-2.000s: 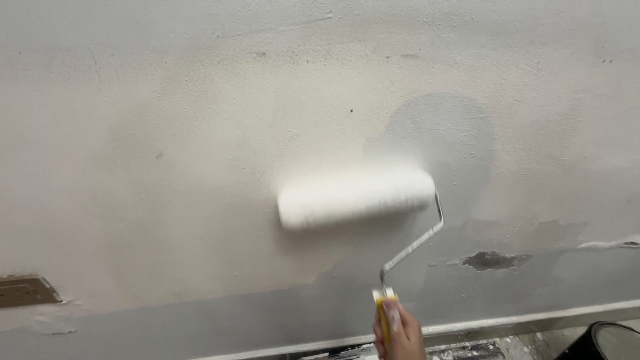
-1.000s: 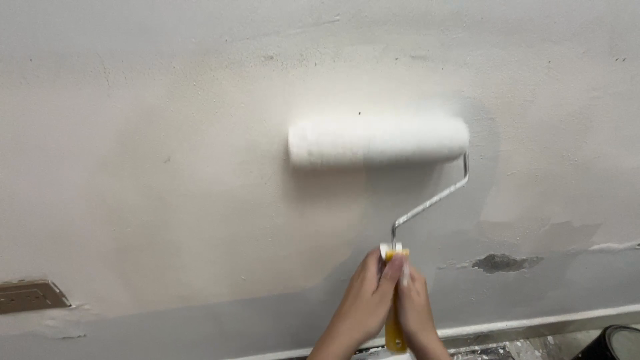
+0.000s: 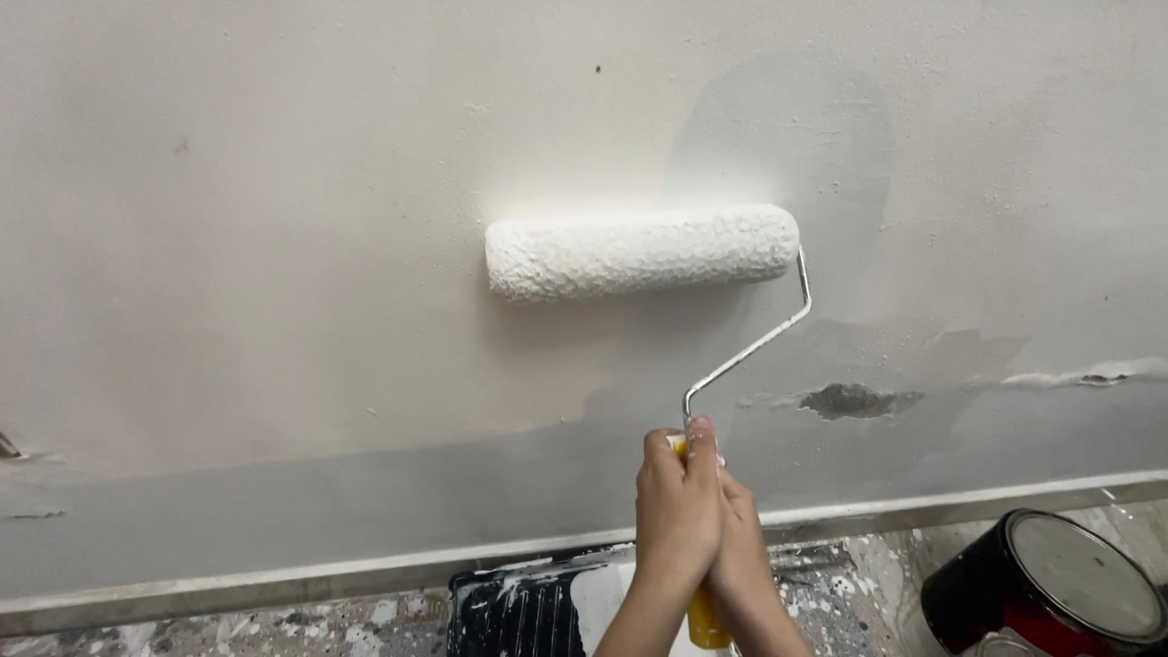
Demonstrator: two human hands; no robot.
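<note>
Both my hands are wrapped around the yellow handle [image 3: 705,620] of a paint roller. My left hand [image 3: 675,497] lies over the upper handle, just under the bent metal frame [image 3: 748,349]. Pressed close beside it, my right hand [image 3: 739,529] grips from the right side. The roller's white, paint-loaded sleeve [image 3: 643,253] lies level against the wall [image 3: 319,274], at the lower edge of a rounded grey patch [image 3: 794,137]. Below my hands a black paint tray [image 3: 511,611] with white paint in it stands on the floor, partly hidden by my forearms.
At the lower right stands a black and red paint can [image 3: 967,584] with its lid on. A pale baseboard [image 3: 301,584] runs along the wall's foot above a paint-spattered floor [image 3: 374,620]. A chipped hole [image 3: 849,400] breaks the wall right of the roller frame.
Two seconds ago one hand showed on the handle; one second ago both did. The roller has moved down the wall since one second ago. The view now takes in more floor.
</note>
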